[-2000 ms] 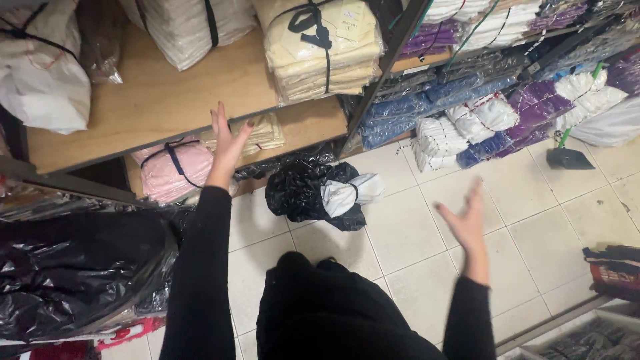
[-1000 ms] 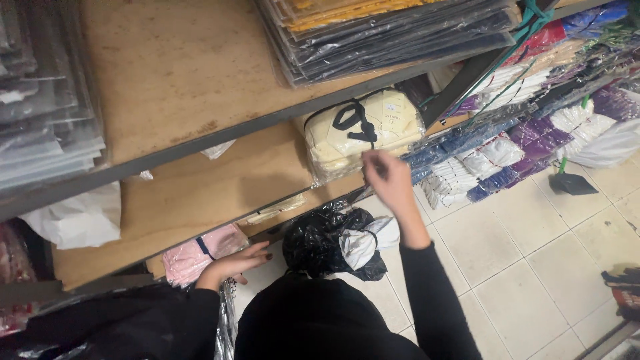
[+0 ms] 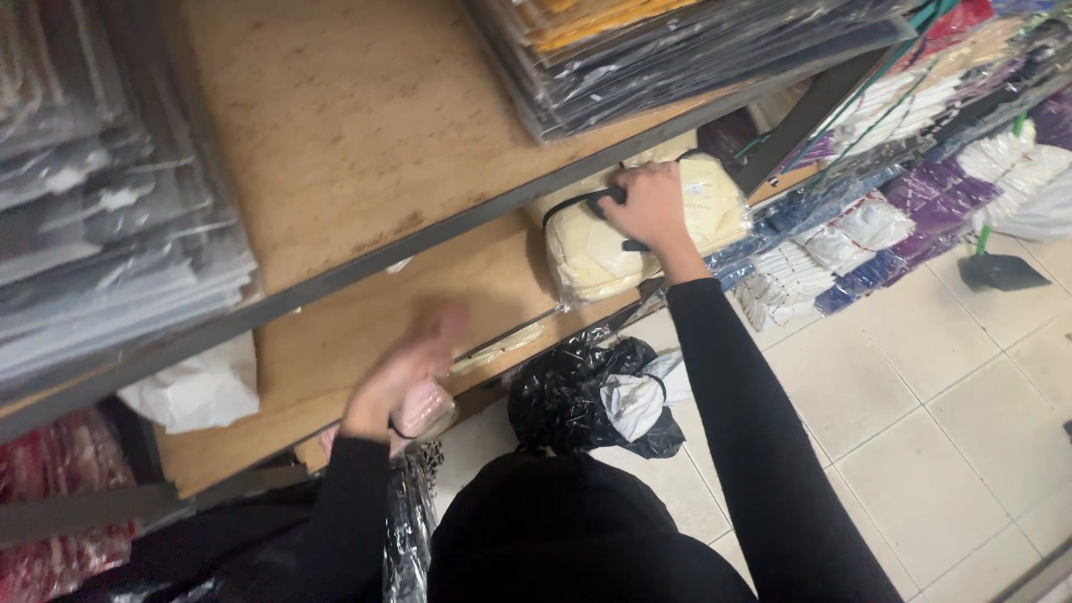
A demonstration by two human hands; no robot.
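My right hand [image 3: 649,205] grips the black tie strap of a cream cloth bundle [image 3: 586,260] in clear plastic. The bundle lies at the right end of the middle wooden shelf [image 3: 502,268]; a paper bearing writing is on its top. Blurred by motion, my left hand [image 3: 414,360] is over the front edge of that shelf, fingers spread and holding nothing. Just below it a pink bundle [image 3: 425,408], also in plastic with a dark strap, shows in part on the lower shelf.
Plastic-wrapped stacks of grey [image 3: 126,234] and dark garments [image 3: 620,84] stand on the upper shelf [image 3: 352,117]. A black plastic bag [image 3: 548,402] with a white bundle [image 3: 632,406] sits on the tiled floor. White and purple bundles and a dustpan [image 3: 1001,272] are at the right.
Both hands were raised apart in the oldest frame. My right hand has since come onto the cream bundle's strap. My left hand has moved up from beside the pink bundle. The view has shifted toward the shelves.
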